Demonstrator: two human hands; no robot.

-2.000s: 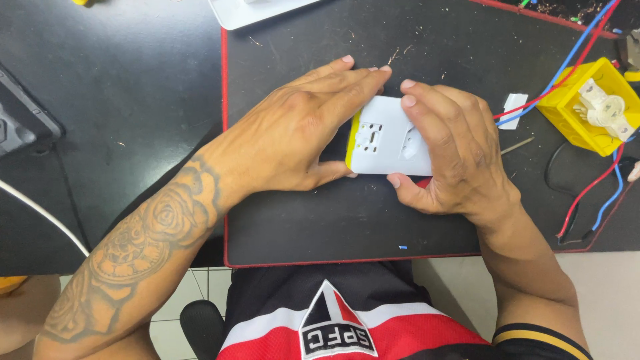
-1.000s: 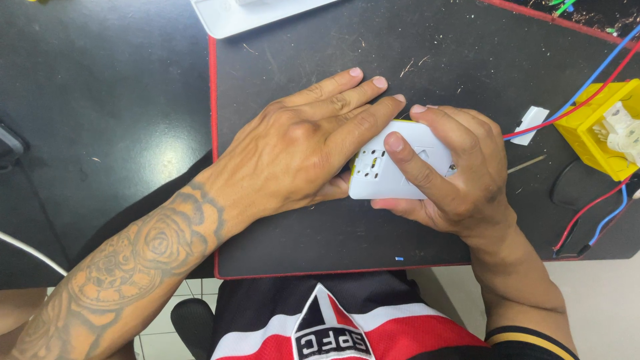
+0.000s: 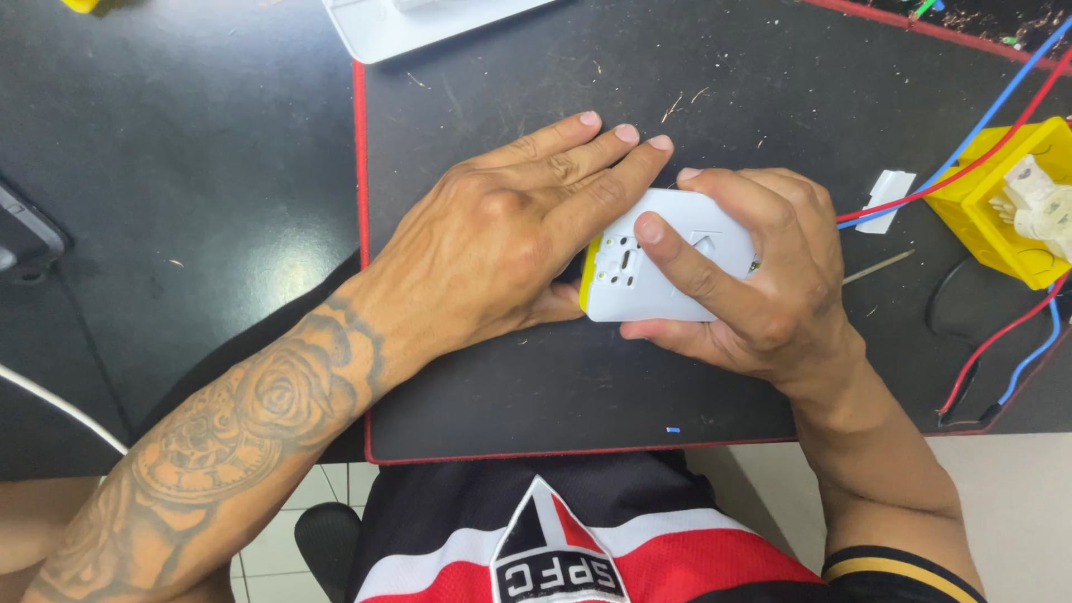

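A white plastic electrical wall plate (image 3: 607,300) lies over a yellow box (image 3: 587,280), whose edge shows at the plate's left side. My right hand (image 3: 758,276) grips the plate and box from the right, index finger on the white face. My left hand (image 3: 515,226) lies along the left end, its fingers stretched past the upper edge and its thumb against the yellow edge; how firmly it holds is partly hidden. Small slots and holes show in the plate's face. Red wire (image 3: 896,201) and blue wire (image 3: 963,151) run out to the right from behind my right hand.
At right sits another yellow electrical box (image 3: 988,213) with a white lamp holder (image 3: 1043,205). A small white plastic piece (image 3: 888,201) and a thin metal rod (image 3: 879,265) lie near it. A white panel (image 3: 419,29) is at the top, a dark device (image 3: 25,230) at far left.
My right hand has shifted its grip, with a finger now laid across the plate's face. My left thumb has moved from the plate's lower corner to its left edge.
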